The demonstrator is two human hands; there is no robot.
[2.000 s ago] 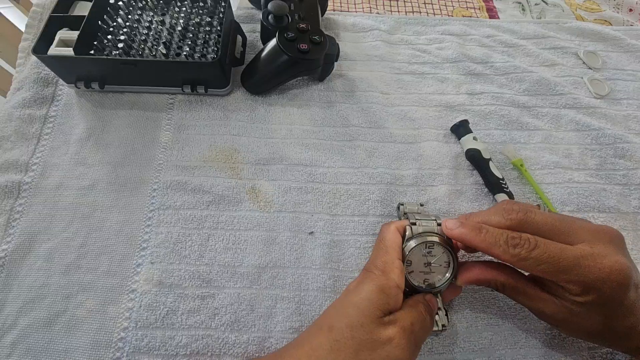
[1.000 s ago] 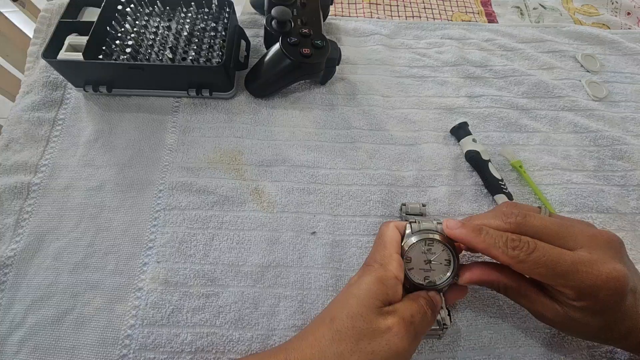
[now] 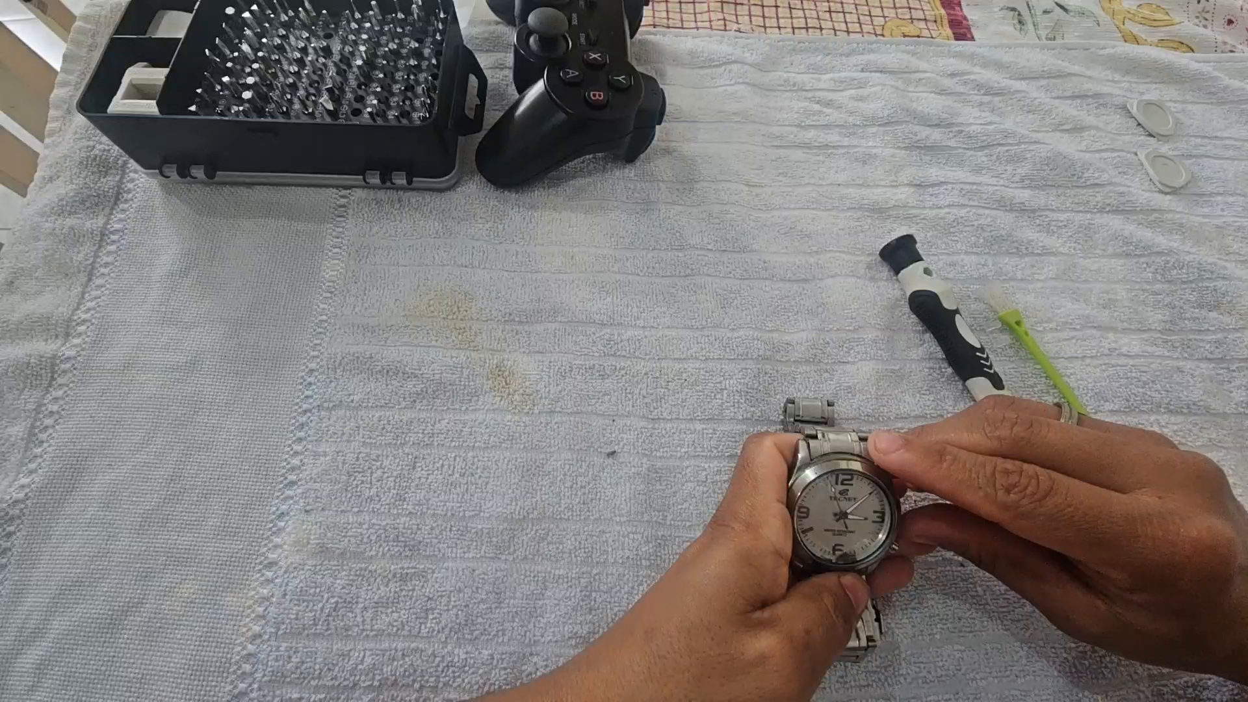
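A silver wristwatch point(image 3: 844, 517) with a metal link band lies face up in my left hand point(image 3: 760, 585), whose thumb presses the lower edge of the case. My right hand point(image 3: 1063, 517) touches the watch from the right, index fingertip on the upper band links and thumb near the crown side. Part of the band shows above and below the case; the watch back is hidden. Just beyond my right hand lie a black and white screwdriver handle point(image 3: 943, 322) and a thin green tool with a pale tip point(image 3: 1041, 363), their lower ends covered by that hand.
A black case point(image 3: 302, 151) full of metal screwdriver bits stands at the upper left, beside a black game controller point(image 3: 575, 107). Two small whitish discs point(image 3: 1153, 118) lie at the upper right. A white ribbed towel point(image 3: 585, 292) covers the surface, with a patterned cloth point(image 3: 809, 18) behind.
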